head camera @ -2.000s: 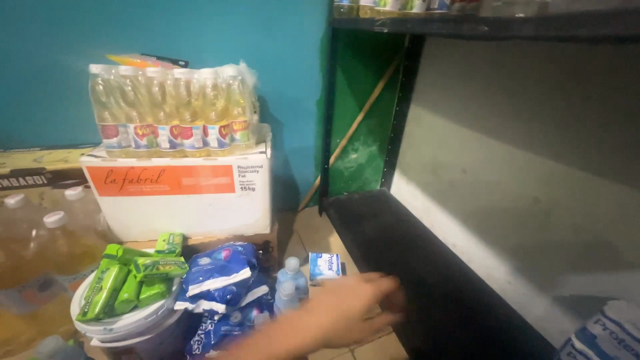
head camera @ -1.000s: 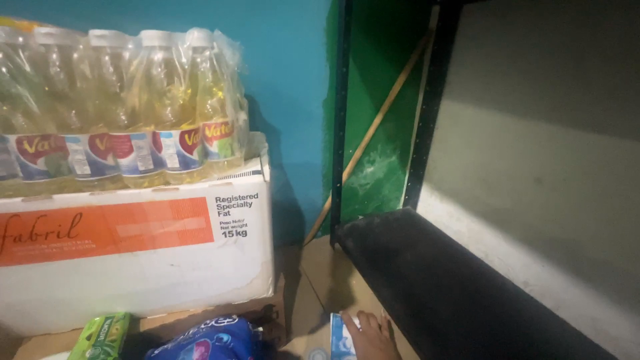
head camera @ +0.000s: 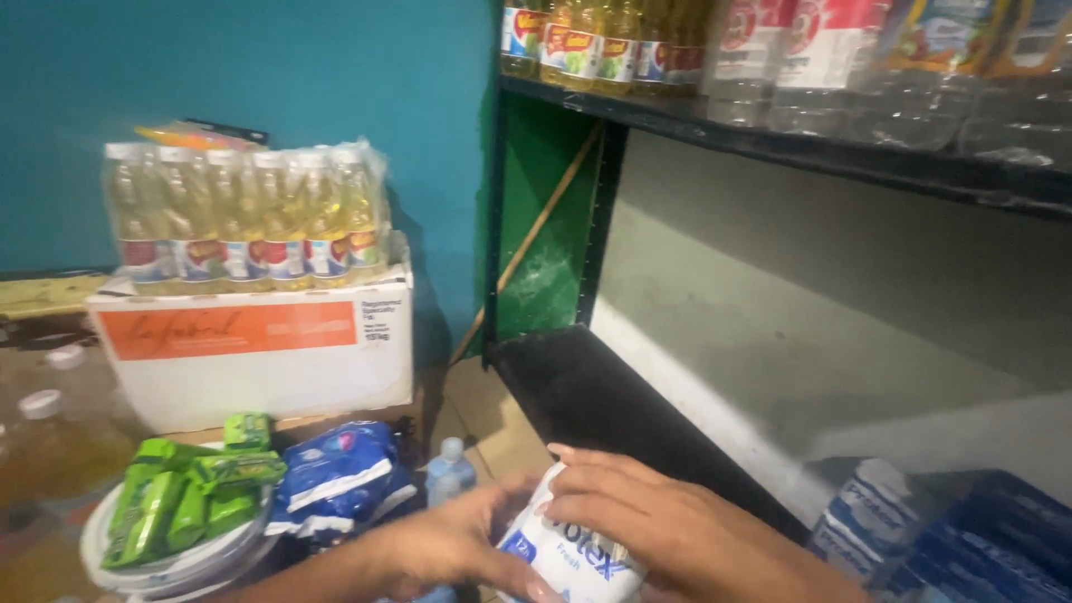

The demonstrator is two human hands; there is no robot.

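Note:
Both my hands are closed around a white and blue Protex soap package (head camera: 574,557) at the bottom centre. My left hand (head camera: 469,544) grips its left side, thumb across the lower front. My right hand (head camera: 636,519) lies over its top and right side. Just behind my left hand stands a light blue plastic bottle (head camera: 450,469). To the left are blue plastic packets (head camera: 343,481) and green-wrapped bars (head camera: 172,502) on a white bucket's lid (head camera: 100,557). At the lower right, more Protex packages (head camera: 871,511) stand by the shelf.
A black metal shelf (head camera: 754,151) holds oil bottles (head camera: 586,50) and clear bottles (head camera: 825,67). Its black lower board (head camera: 578,377) runs toward me. A white carton (head camera: 276,368) bears shrink-wrapped oil bottles (head camera: 243,218). A wooden stick (head camera: 548,205) leans behind the shelf post.
One second ago one hand was at a blue and white package low by the shelf; now both hands hold a Protex package. The view has drawn back.

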